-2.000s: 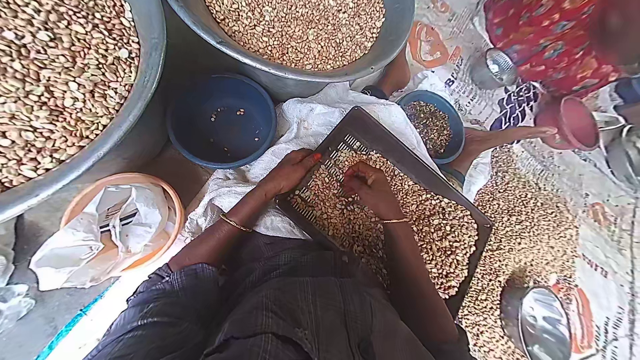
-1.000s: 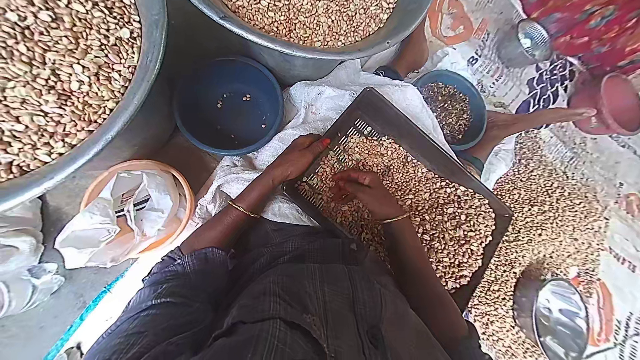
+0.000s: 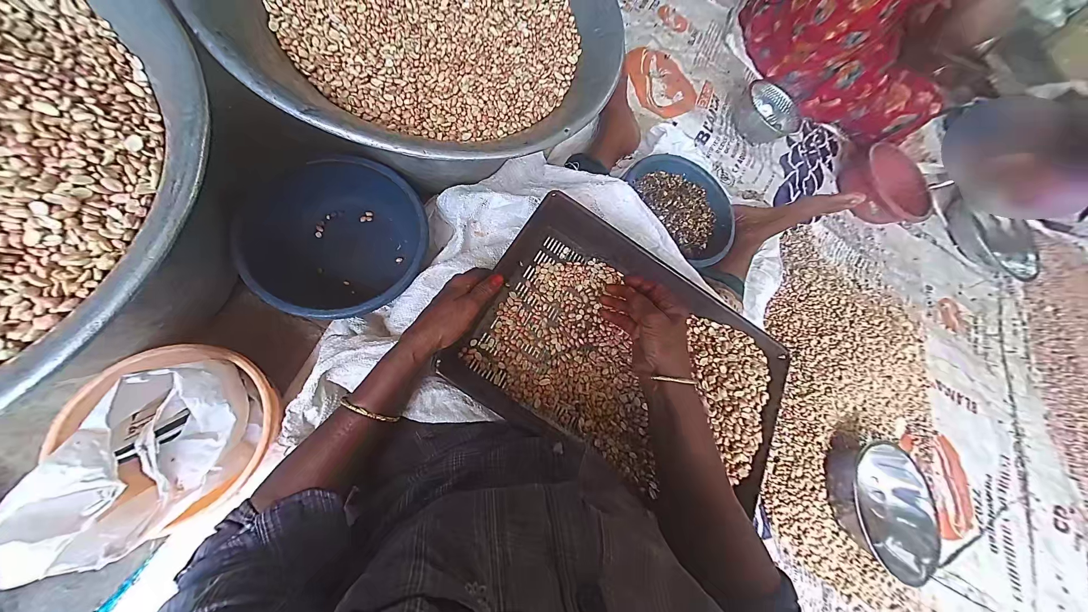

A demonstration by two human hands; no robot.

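Observation:
A dark plastic tray [image 3: 654,257] with a slotted floor lies tilted across my lap and a white woven cloth [image 3: 493,204]. Pale and reddish beans or nuts [image 3: 561,340] cover much of its floor. My left hand [image 3: 463,302] grips the tray's left rim, thumb on top. Over the beans inside is my right hand [image 3: 650,319], its fingers spread and partly curled; whether it holds a bean cannot be made out. A blue basin [image 3: 331,297] with a few beans stands left of the tray. Beyond the tray, a smaller blue bowl [image 3: 727,212] holds dark bits.
Two large metal tubs [image 3: 195,110] [image 3: 595,93] of beans stand at left and top. An orange-rimmed basket [image 3: 268,399] with plastic bags is at lower left. Beans [image 3: 841,357] lie on printed sacks [image 3: 1003,408] at right, near a steel bowl [image 3: 897,510]. Another person's foot [image 3: 799,212] and patterned red cloth [image 3: 841,68] show.
My right hand has shifted over the beans, and its fingers are more spread than before. My left hand stays at the tray's rim.

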